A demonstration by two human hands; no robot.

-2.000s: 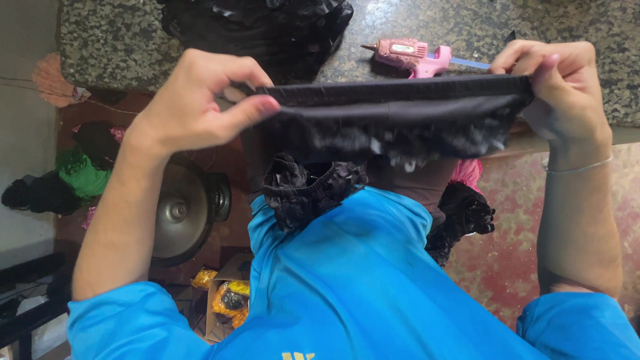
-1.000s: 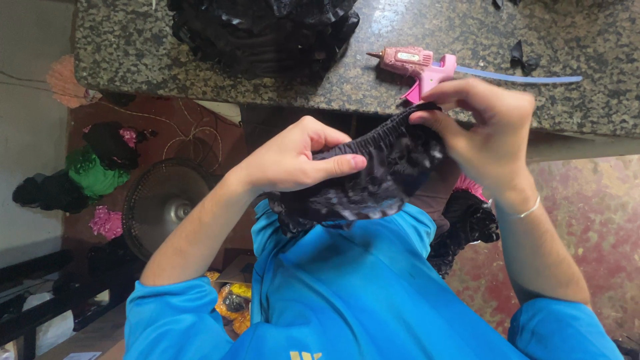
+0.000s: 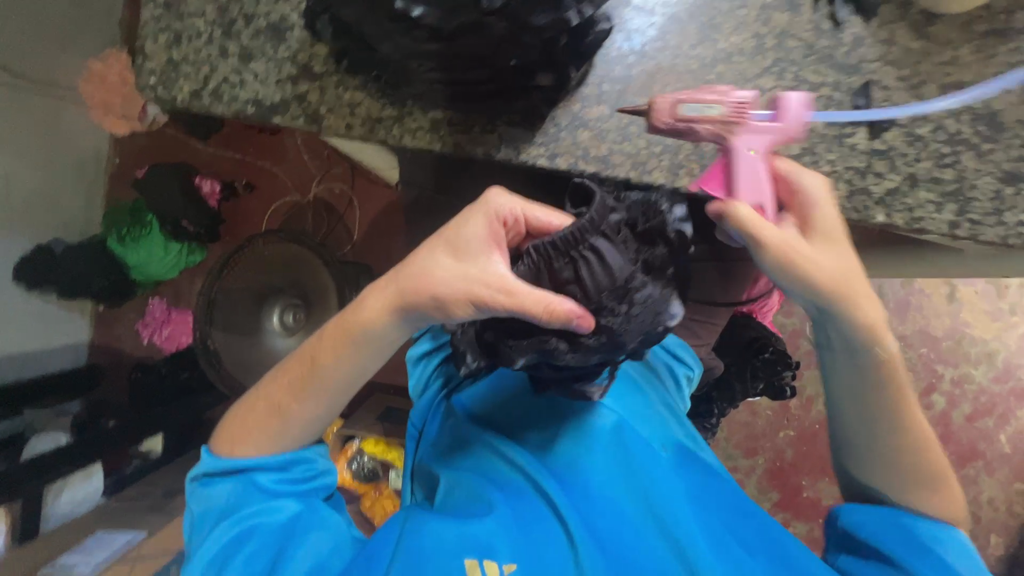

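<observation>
My left hand (image 3: 504, 264) grips a black ruffled fabric piece (image 3: 608, 280) by its gathered elastic edge, thumb on top, in front of my blue shirt. To the right, my right hand (image 3: 792, 224) is closed around the handle of a pink hot glue gun (image 3: 744, 144). The gun's metal nozzle points left, over the granite counter, and a long translucent bluish glue stick (image 3: 920, 108) runs out of its back. A larger heap of black fabric (image 3: 456, 56) lies on the counter beyond my left hand.
The granite counter's edge (image 3: 512, 160) crosses in front of me. A round fan (image 3: 280, 312) stands on the floor at left, near green fabric (image 3: 152, 244) and pink fabric (image 3: 164, 324). More black fabric (image 3: 752, 356) hangs or lies at right. Yellow and orange packets (image 3: 372, 472) sit lower left.
My right hand has let go of the black fabric and taken hold of the glue gun, which lay on the counter before. The fabric, earlier stretched between both hands, is now in my left hand alone.
</observation>
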